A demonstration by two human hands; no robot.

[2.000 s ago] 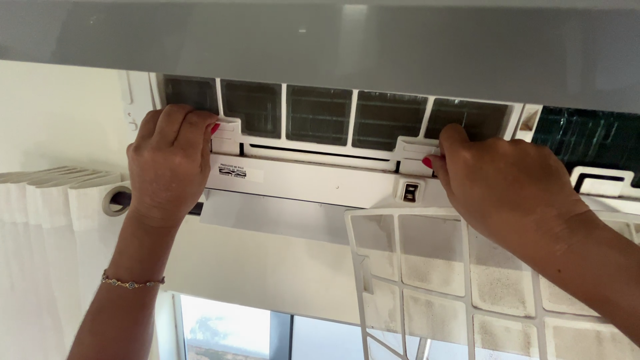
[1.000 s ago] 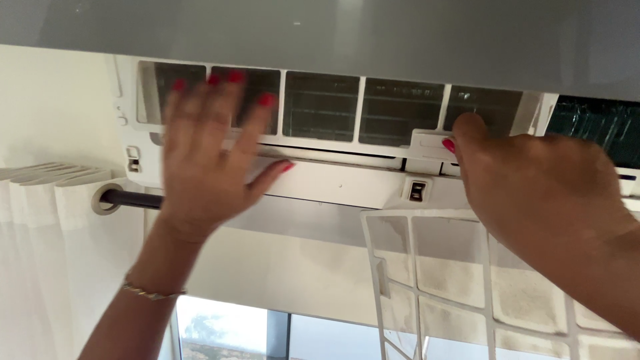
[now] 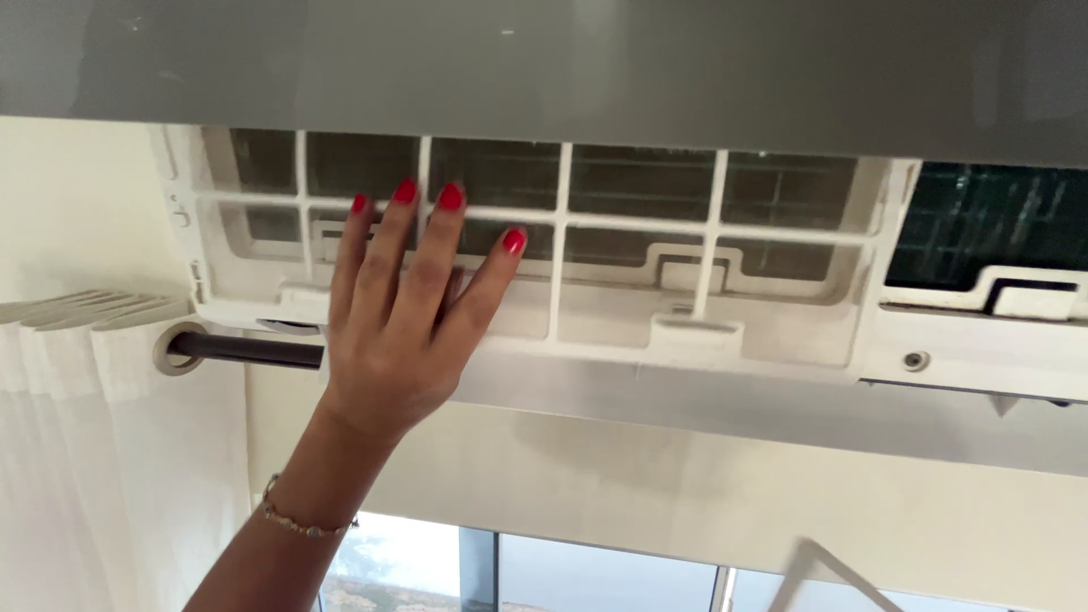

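Note:
My left hand [image 3: 404,327], with red nails and a bracelet at the wrist, lies with spread fingers against the white mesh air filter [image 3: 629,223] of a wall-mounted air conditioner. The filter's lower part now overlaps the housing, and its pull tab [image 3: 697,333] shows right of my hand. To the right, the dark heat-exchanger fins [image 3: 986,225] are uncovered. My right hand is out of view. A blurred pale frame corner [image 3: 812,552] shows at the bottom right; what holds it is hidden.
The raised grey front panel [image 3: 544,72] spans the top. A pleated white curtain [image 3: 102,442] hangs at the left from a dark rod [image 3: 255,349]. Below the unit are a cream wall [image 3: 612,467] and a window [image 3: 603,574].
The filter has come down over the lower housing. My left hand has gone from its left tab to its face. My right hand has left the right tab and the view. The view is closer.

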